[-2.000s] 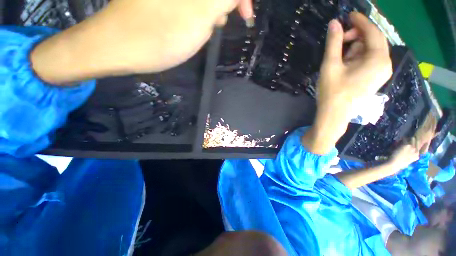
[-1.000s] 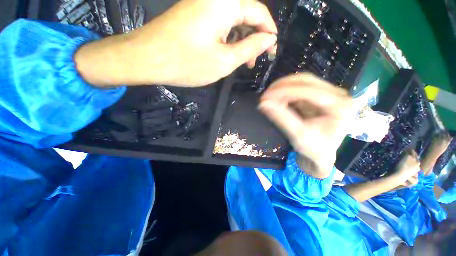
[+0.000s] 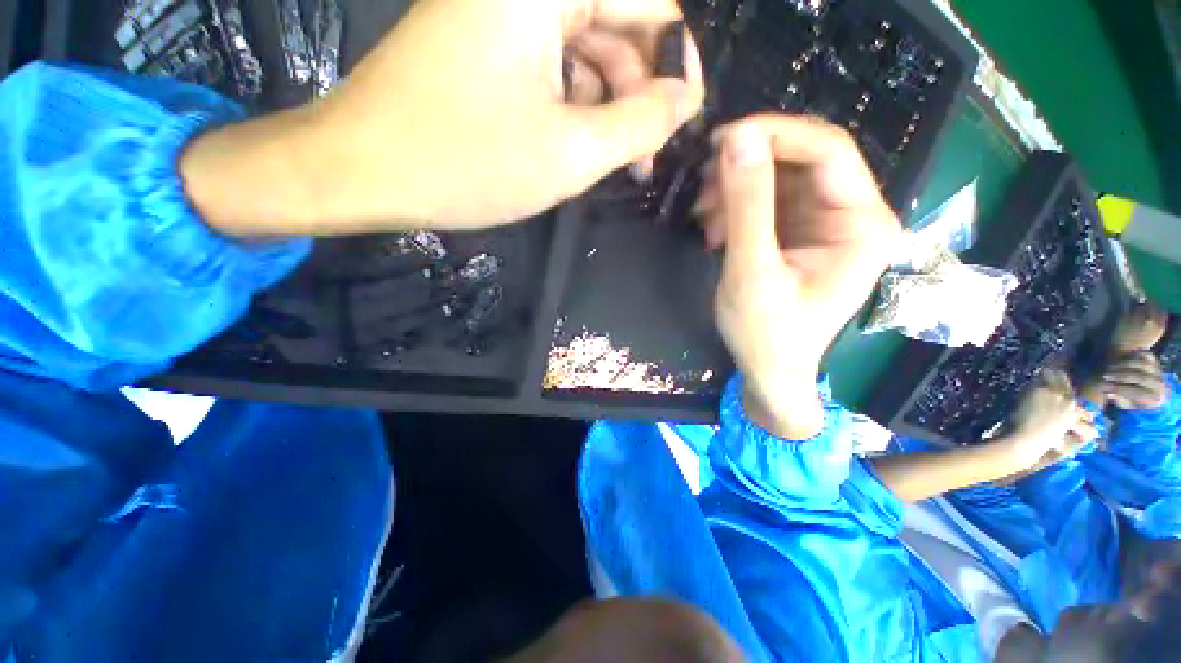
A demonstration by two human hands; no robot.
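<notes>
My left hand [image 3: 518, 117] is over the tray divider and holds a small black plastic housing [image 3: 672, 49] between thumb and fingers. My right hand [image 3: 803, 240] is just right of it over the right compartment, thumb against the curled fingers; whether a pin is between them is too small to tell. A gold-white pin pile [image 3: 602, 364] lies in the near left corner of the right compartment. Loose black housings [image 3: 473, 285] lie in the left compartment. Black housings with gold dots [image 3: 894, 78] lie in the far part of the right compartment.
The black parts tray's near rim [image 3: 350, 393] runs above my lap. A clear plastic bag [image 3: 945, 301] lies right of the tray on the green bench top [image 3: 984, 149]. Beyond is a neighbour's tray of black parts [image 3: 1023, 317], with a neighbour's hands [image 3: 1056, 421] at it.
Compared with two seconds ago, the tray shows lower and further right in the view. Since one second ago, my right hand has moved up slightly, and the black housing in my left hand now shows clearly.
</notes>
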